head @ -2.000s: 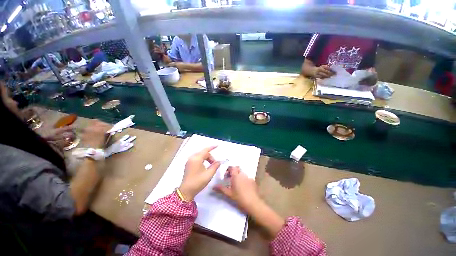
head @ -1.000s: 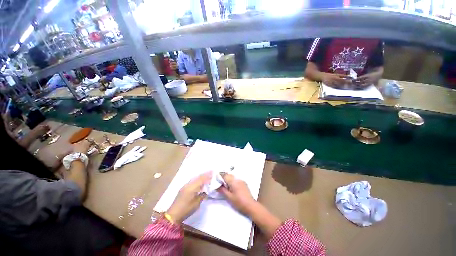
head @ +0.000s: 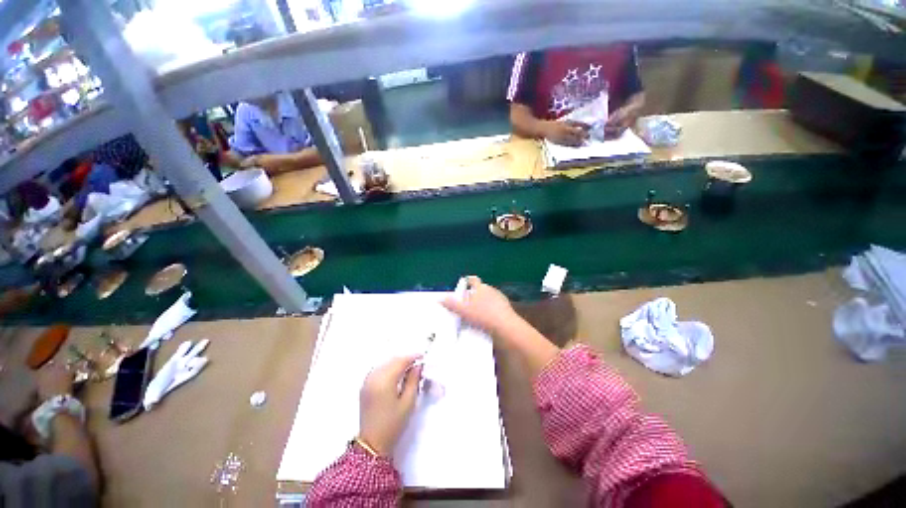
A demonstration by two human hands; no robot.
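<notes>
A stack of white tissue paper (head: 338, 427) lies in front of me. My left hand (head: 389, 397) is over its middle, fingers closed on crumpled white tissue paper (head: 434, 369). My right hand (head: 482, 304) is at the top right edge of the stack, with white paper pinched between its fingertips. Whether a fitting is inside the tissue cannot be seen.
Green conveyor belt (head: 417, 233) carries gold fittings (head: 511, 224). A small white block (head: 554, 279) sits at its edge. Crumpled tissue (head: 664, 337) lies right. White gloves (head: 177, 374), phone (head: 130, 382) and orange disc (head: 48, 345) lie left. A metal post (head: 199, 189) stands ahead; people sit around.
My view has turned right. My hands, close together on the crumpled tissue a second ago, are now apart, with my right hand farther forward at the stack's top right edge.
</notes>
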